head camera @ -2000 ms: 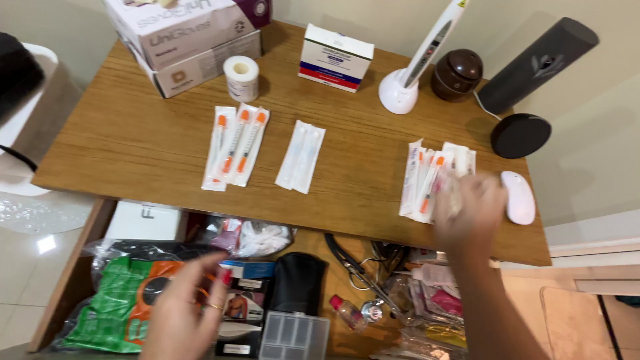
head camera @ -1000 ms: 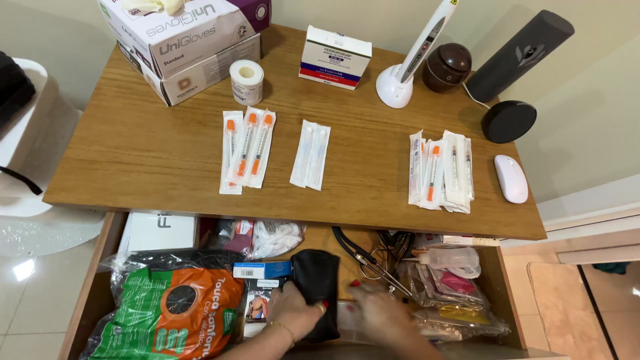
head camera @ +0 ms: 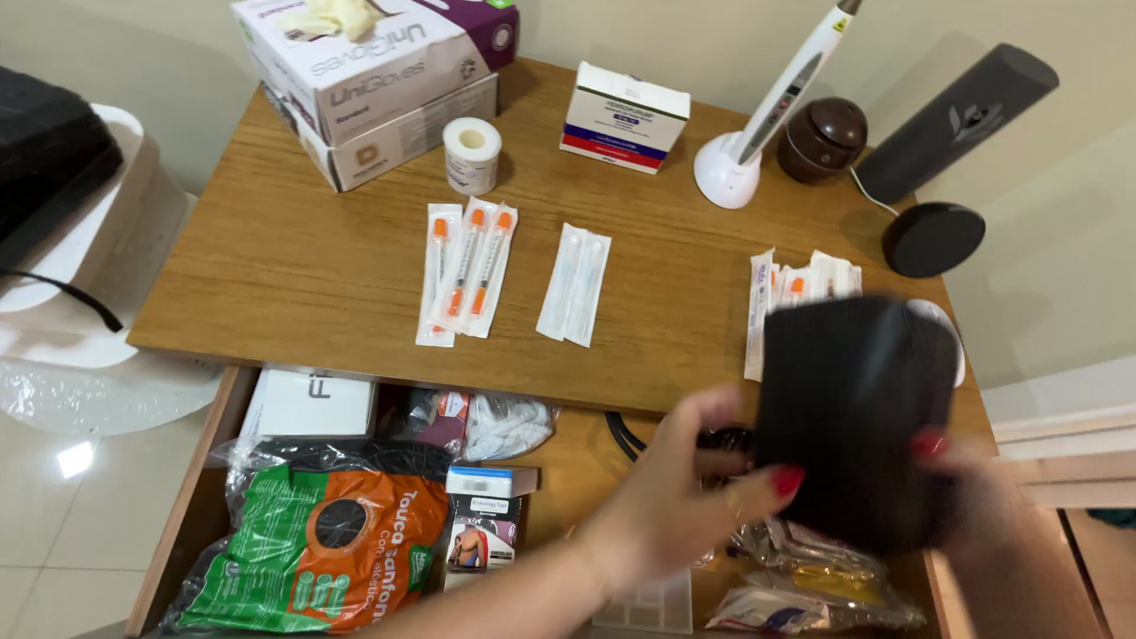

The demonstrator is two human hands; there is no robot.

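A black pouch (head camera: 852,417), blurred by motion, is raised above the right part of the open drawer and hides part of the wrapped syringes (head camera: 798,288) on the desk. My right hand (head camera: 958,497) grips its lower right side, thumb on the front. At its left edge is my left hand (head camera: 683,488), fingers spread, touching or very near it. Several orange-capped syringes in sealed wrappers (head camera: 466,266) lie left of centre on the wooden desk top (head camera: 346,266). Beside them are slim white wrapped packets (head camera: 574,284).
Glove boxes (head camera: 390,98), a tape roll (head camera: 471,158), a small carton (head camera: 625,120), a white pen-like device on its stand (head camera: 768,115) and a dark speaker-like cylinder (head camera: 958,124) stand at the back. The drawer holds a bagged cap pack (head camera: 337,541), a kinesiology tape box (head camera: 484,524) and plastic packets (head camera: 816,586).
The black pouch, in the drawer one second ago, has been lifted up and to the right. Both hands have risen out of the drawer with it.
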